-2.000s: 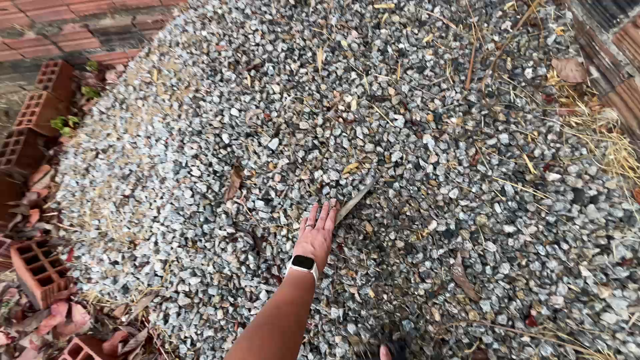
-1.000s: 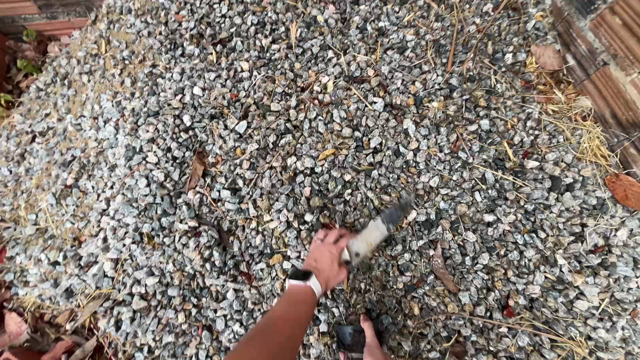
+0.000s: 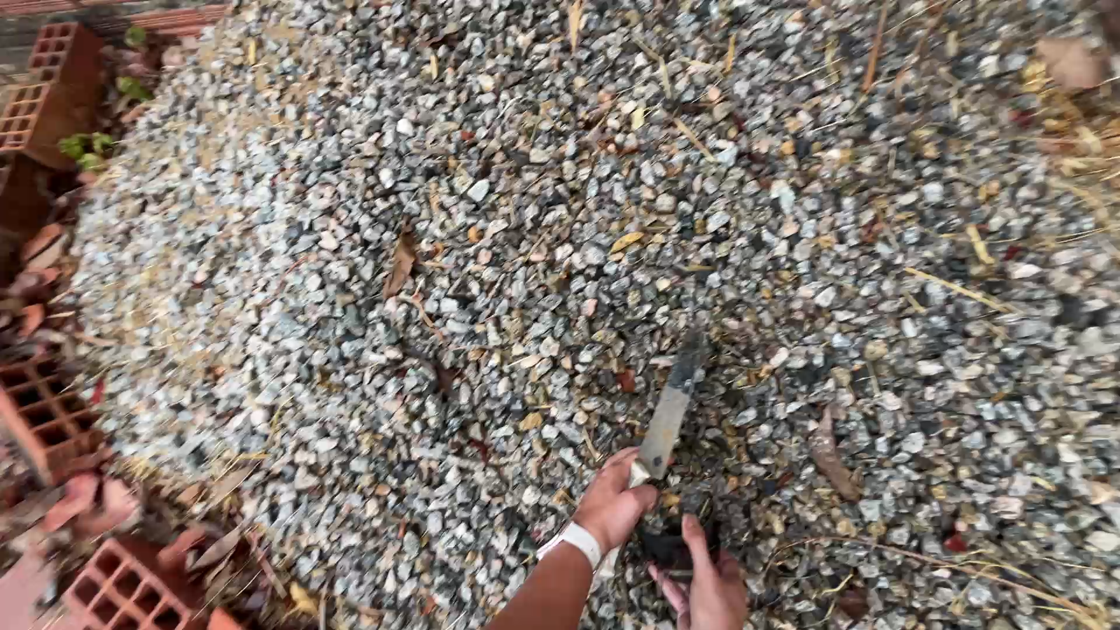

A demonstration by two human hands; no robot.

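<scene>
My left hand [image 3: 612,503], with a white band at the wrist, is closed around the near end of a flat, worn blade-like tool [image 3: 672,411]. The tool points up and slightly right over the gravel [image 3: 490,350], and its far end is dark. Just to the right, my right hand [image 3: 710,582] holds a small dark container [image 3: 672,541] with its thumb at the rim. What fills the container is too blurred to tell. Both hands are close together at the bottom, right of centre.
Hollow clay bricks [image 3: 44,416] lie along the left edge among dry leaves [image 3: 96,507] and a small green plant [image 3: 87,149]. A brown leaf [image 3: 401,265] and another curled one [image 3: 831,455] rest on the gravel. Straw [image 3: 1081,162] is scattered at the upper right.
My left hand was open over the tool two seconds ago and now grips it. My right hand has come further into view with the dark container.
</scene>
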